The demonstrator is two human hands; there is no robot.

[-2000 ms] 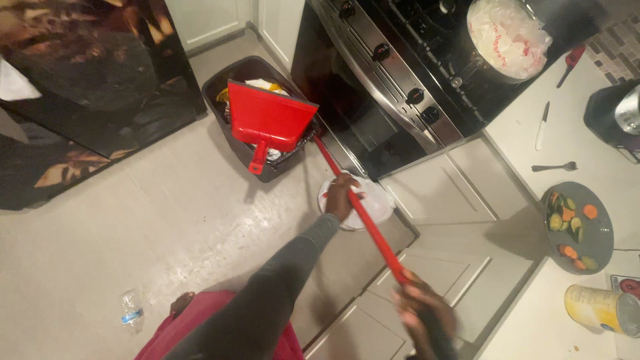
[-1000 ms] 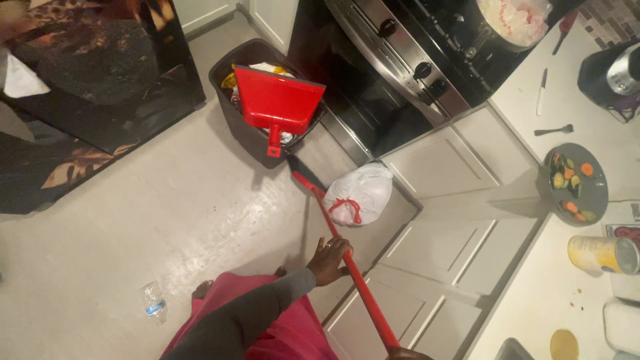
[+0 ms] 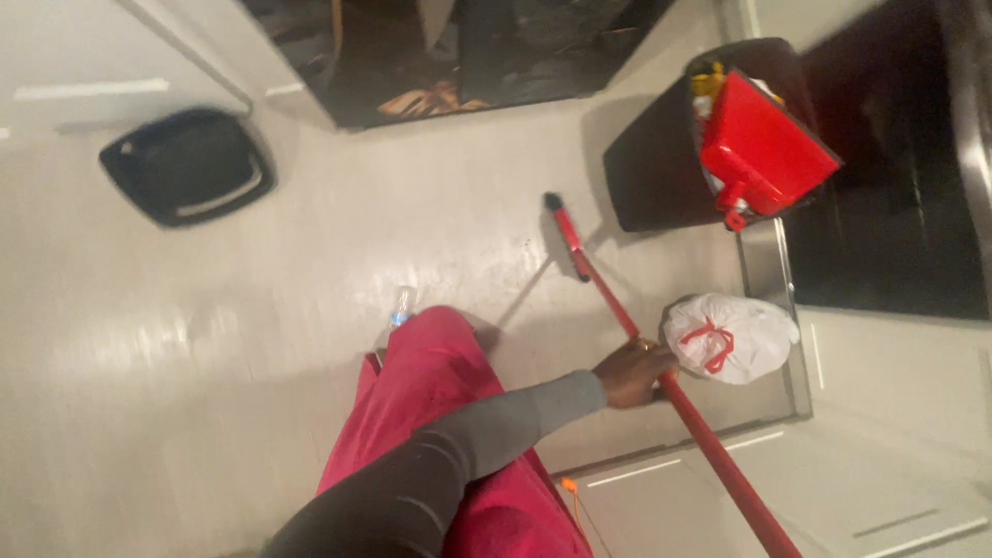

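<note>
My left hand [image 3: 637, 373] is closed around the middle of a long red broom handle [image 3: 725, 473]. The handle runs down to the broom head [image 3: 570, 239], which is at the pale floor. Its upper end leaves the view at the bottom, and my right hand is out of view. A red dustpan [image 3: 763, 151] rests on top of the filled dark trash bin [image 3: 659, 167], right of the broom head. Beside my left hand a tied white trash bag [image 3: 732, 339] with red drawstrings sits on the floor.
A small clear plastic bottle [image 3: 402, 306] lies on the floor by my pink-clad leg. A black plastic tub or lid [image 3: 190, 167] stands at the upper left. White cabinets [image 3: 876, 465] border the lower right, the oven [image 3: 891, 170] the right, and a dark patterned panel [image 3: 465, 58] the top.
The broom head has moved away from the bin's base onto the open floor, toward the bottle. My right hand has left the view. The view has swung left and down.
</note>
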